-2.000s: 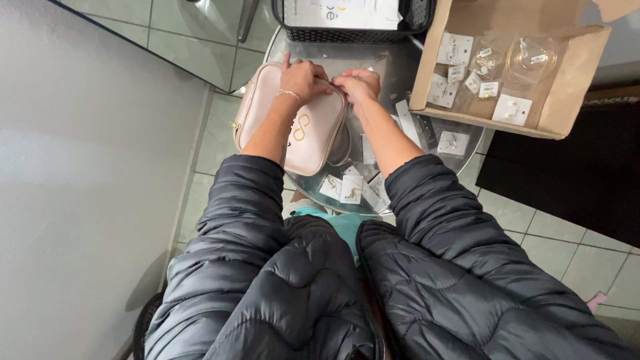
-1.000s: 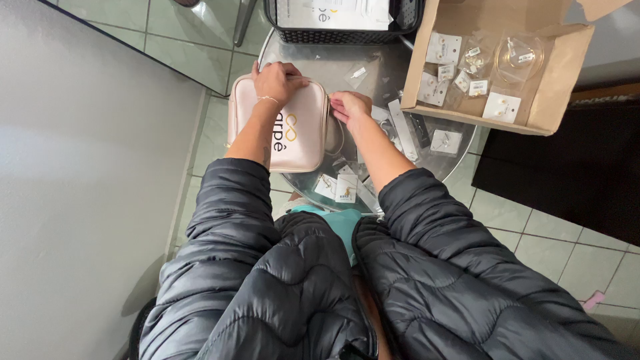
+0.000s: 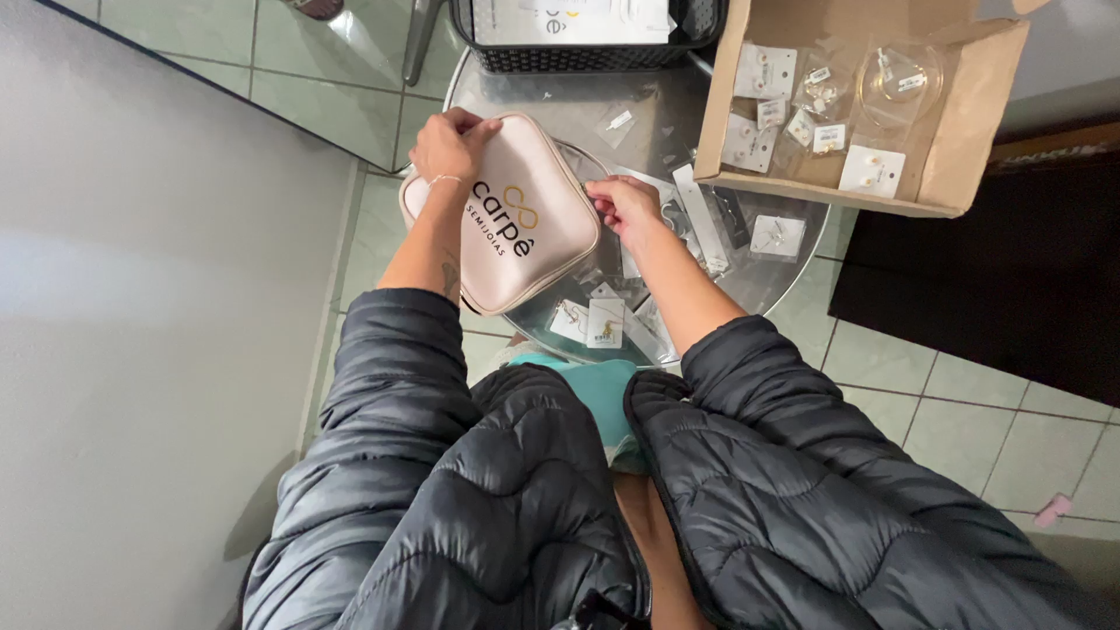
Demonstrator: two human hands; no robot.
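Observation:
A pale pink zippered case [image 3: 534,254] with printed lettering lies tilted on the round glass table. My left hand [image 3: 451,149] grips its upper left edge, thumb on top and fingers partly hidden behind the rim. The fingertips of my right hand [image 3: 623,203] pinch the zipper at the case's right edge; the pull itself is mostly hidden. Close to the right hand, carded jewelry in clear bags lies on the glass, partly under the forearm. A necklace card [image 3: 605,323] rests below the case, and an earring card [image 3: 777,236] is farther right.
An open cardboard box [image 3: 949,188] holding bagged earrings and hoops stands at the upper right. A black plastic basket [image 3: 577,59] with white cards sits at the table's far edge. The glass table [image 3: 801,284] is round. A wall is at the left, a black panel [image 3: 980,289] at the right.
The case has turned on the table since one second ago. My right hand has moved along its edge, from the upper side two seconds ago to the right side now. My left hand still holds the case.

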